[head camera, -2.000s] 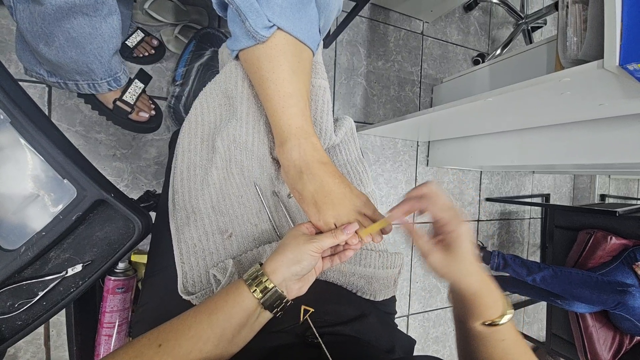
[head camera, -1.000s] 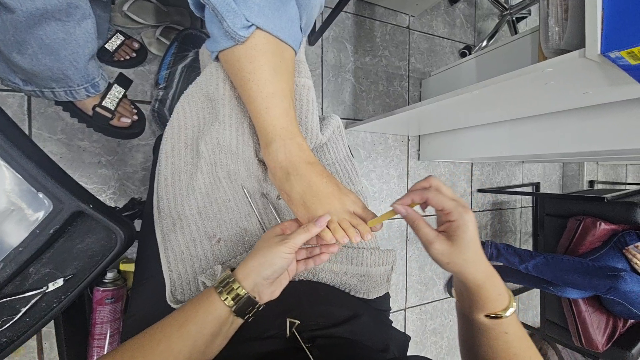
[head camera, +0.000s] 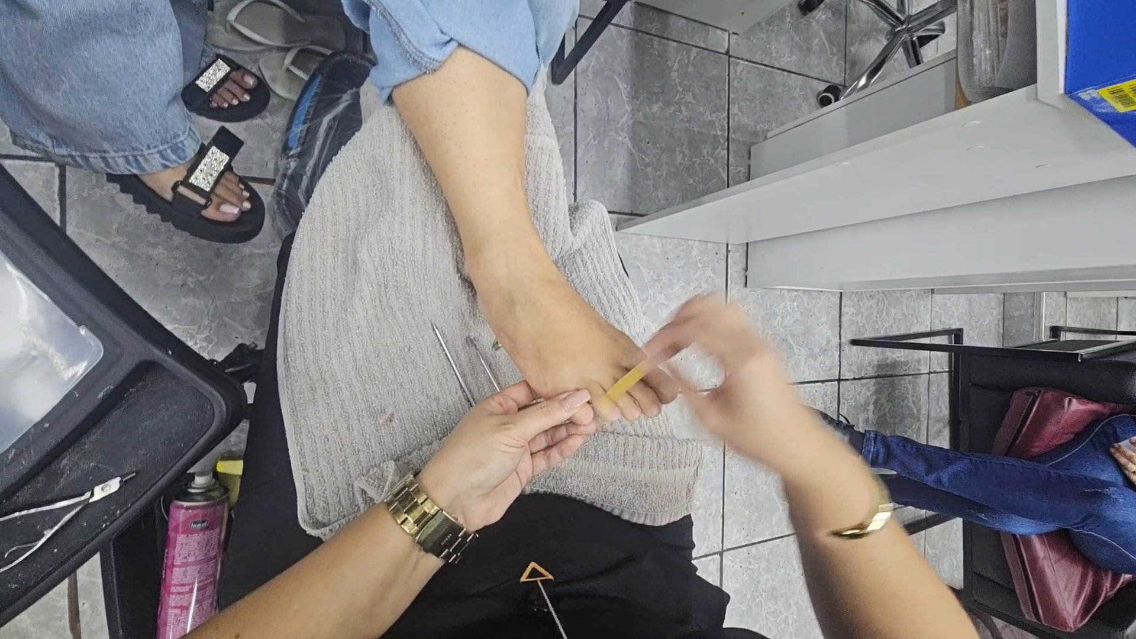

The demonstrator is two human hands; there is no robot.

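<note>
Another person's bare foot (head camera: 550, 311) rests on a grey ribbed towel (head camera: 373, 266) across a lap in black clothing. My left hand (head camera: 510, 448), below a gold watch, holds the small toes between thumb and fingers. My right hand (head camera: 728, 373), blurred, grips a yellow nail file (head camera: 627, 385); its far end lies over the smaller toes near my left thumb. Two thin metal tools (head camera: 454, 364) lie on the towel beside the foot, their lower ends hidden behind my left hand and the foot.
A black tray (head camera: 115, 444) at left holds metal nippers (head camera: 67, 515); a pink spray can (head camera: 193, 555) stands beside it. Sandalled feet (head camera: 209, 182) are at upper left. A white shelf unit (head camera: 887, 191) juts in from the right, above a seated person's jeans (head camera: 976, 479).
The file has moved from the big toe's side to the smaller toes, carried by my right hand. My left hand has shifted its hold toward the small toes.
</note>
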